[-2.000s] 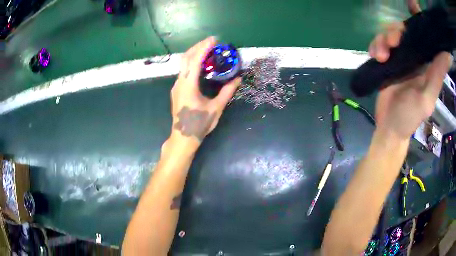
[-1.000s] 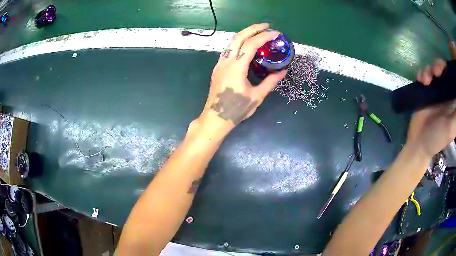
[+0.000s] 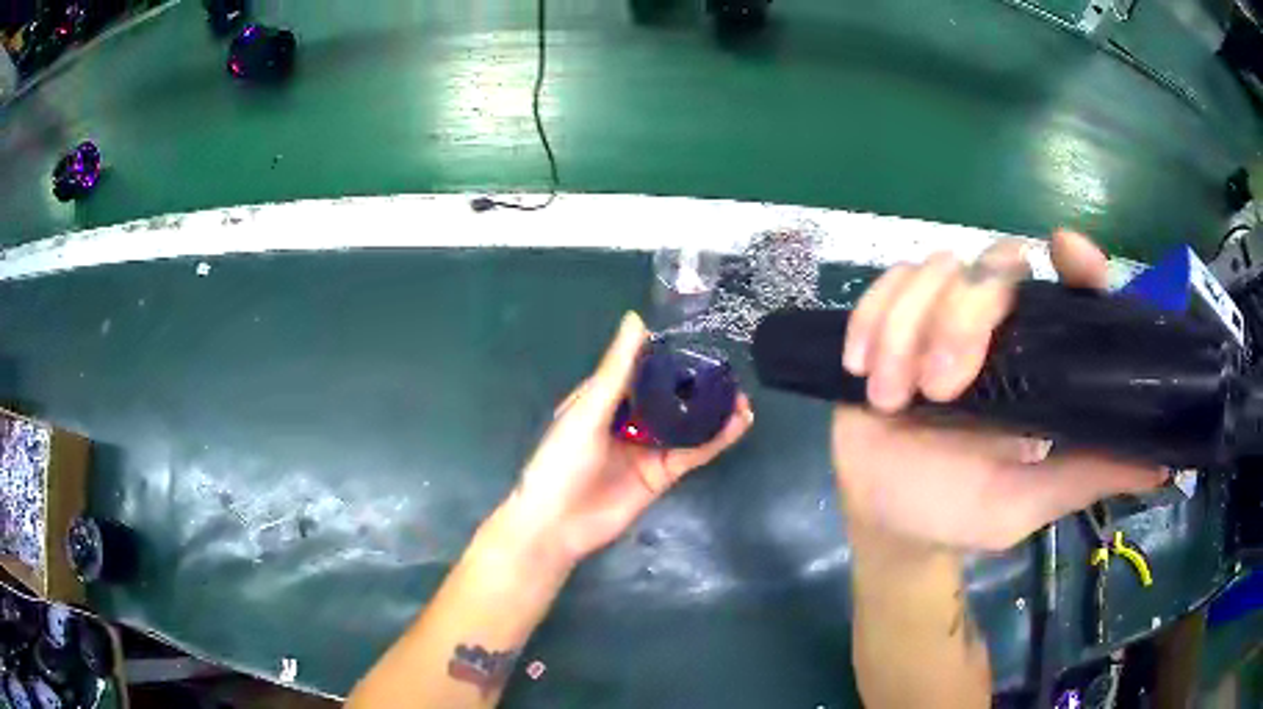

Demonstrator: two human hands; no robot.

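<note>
A round black unit (image 3: 684, 398) with a small red glow at its lower left is held in my left hand (image 3: 610, 457), its dark flat face turned up. My right hand (image 3: 942, 402) grips a thick black electric screwdriver (image 3: 1108, 367), which points left towards the unit. Its tip is not clearly visible; the dark nose ends a little to the right of the unit. A loose silvery pile of screws (image 3: 776, 273) lies behind the unit, partly on the white strip (image 3: 346, 225). A small clear cup (image 3: 683, 277) stands beside the pile.
Yellow-handled pliers (image 3: 1125, 557) lie at the right. A black cord (image 3: 542, 111) crosses the green surface and ends on the white strip. Dark units glowing purple (image 3: 79, 171) stand at the far left. A cardboard bin (image 3: 63, 513) is at the left edge. A blue-and-white device (image 3: 1188, 288) is at the right.
My left hand has moved down and turned the unit, so its dark face shows. My right hand has brought the screwdriver left, close to it. The clear cup has come into view.
</note>
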